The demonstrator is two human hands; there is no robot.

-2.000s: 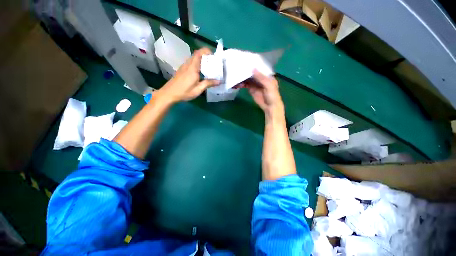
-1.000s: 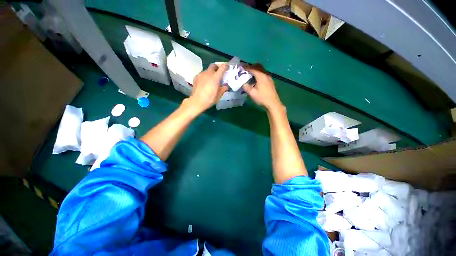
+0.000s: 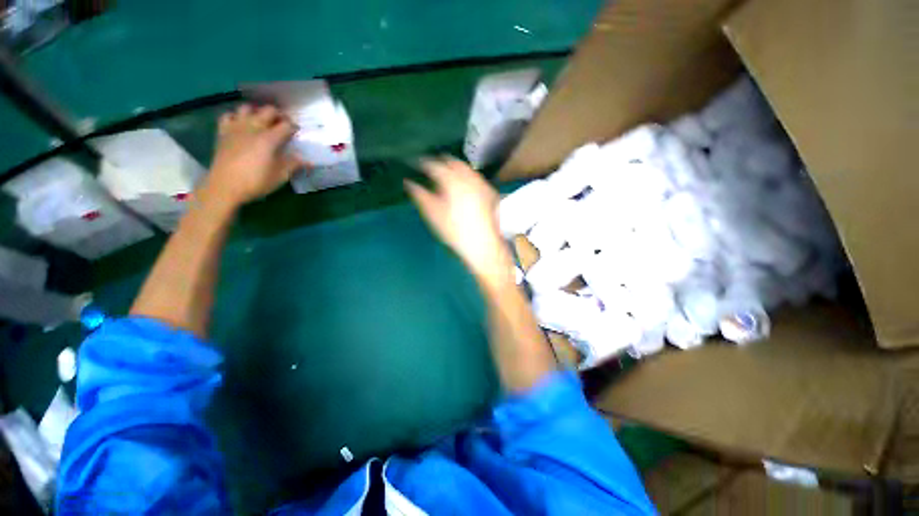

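A white product carton (image 3: 330, 151) with a small red mark stands at the far edge of the bench, its flap up. My left hand (image 3: 252, 156) is on its left side, fingers over the top edge and thumb at the front; whether anything is under the palm is hidden. My right hand (image 3: 455, 202) is blurred and empty, fingers spread, between this carton and the bulk carton (image 3: 826, 191). White wrapped items (image 3: 625, 232) fill the bulk carton, one showing a coloured round label (image 3: 744, 325).
Two more product cartons (image 3: 151, 176) stand at left and another (image 3: 499, 116) beside the bulk carton's flap. A blue cap (image 3: 92, 317), a white disc (image 3: 67, 364) and set-aside pouches (image 3: 35, 443) lie at the left edge. A lower brown flap (image 3: 746, 393) juts out at right.
The view has swung right, showing more of the bulk carton. The white item between my hands is no longer visible. My hands have parted, the left staying at a carton, the right moving towards the bulk carton.
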